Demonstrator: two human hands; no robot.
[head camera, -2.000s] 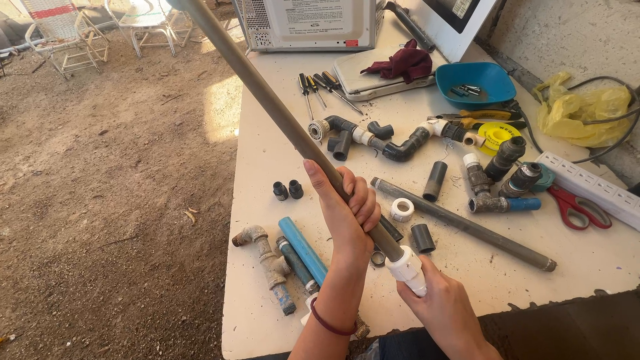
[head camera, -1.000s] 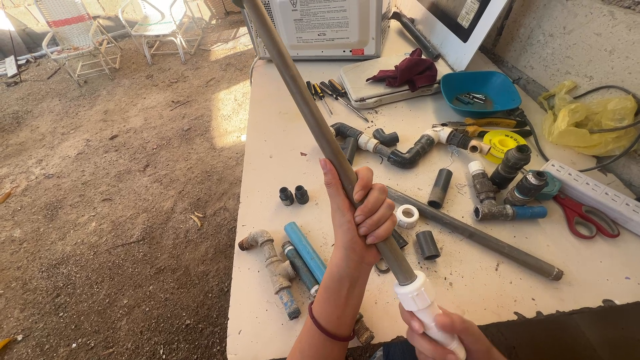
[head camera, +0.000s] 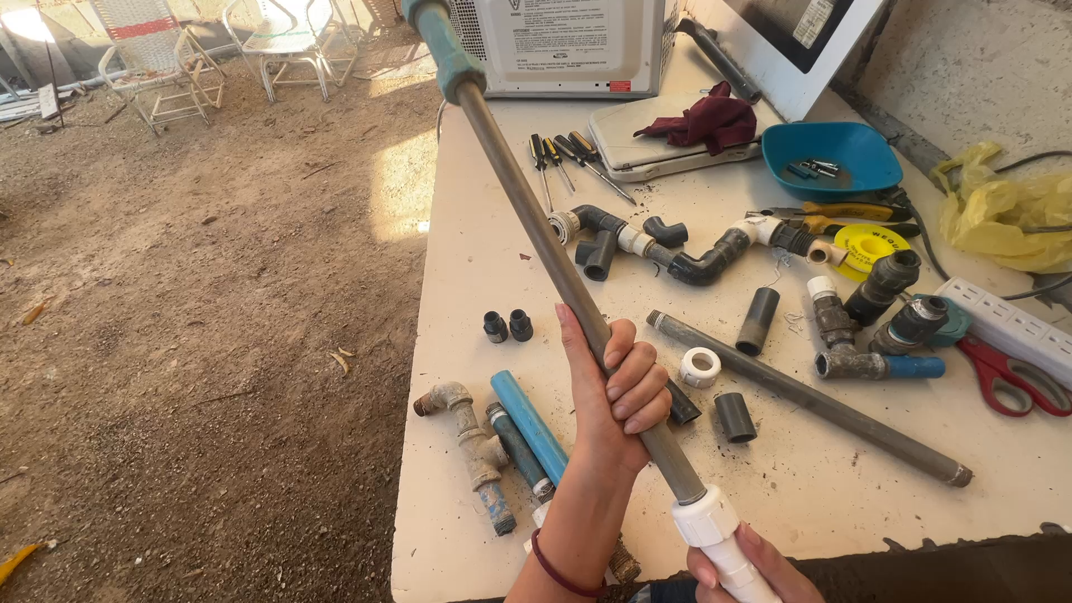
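My left hand (head camera: 615, 394) is wrapped around a long grey plastic pipe (head camera: 536, 226) held slanting over the table. At its upper end the pipe has a green fitting (head camera: 444, 46). A white plastic compression coupling (head camera: 712, 528) sits on the lower end, and my right hand (head camera: 754, 574) grips it with thumb and fingers. To the right of my left hand lie a white nut (head camera: 700, 367), a short grey pipe piece (head camera: 735, 418) and a long threaded grey pipe (head camera: 804, 398). A blue pipe (head camera: 529, 425) and an old tee assembly (head camera: 477, 448) lie to the left.
Screwdrivers (head camera: 586, 159), joined elbows (head camera: 712, 255), pliers (head camera: 854, 211), a yellow tape spool (head camera: 871, 243), red-handled scissors (head camera: 1005, 381) and a power strip (head camera: 1009, 322) lie on the table (head camera: 469, 276). A blue bowl (head camera: 829, 159) holds small metal parts. A microwave oven (head camera: 569, 50) stands at the back.
My right hand has moved down along the white coupling, showing more of it. The green fitting at the pipe's upper end has come into fuller view.
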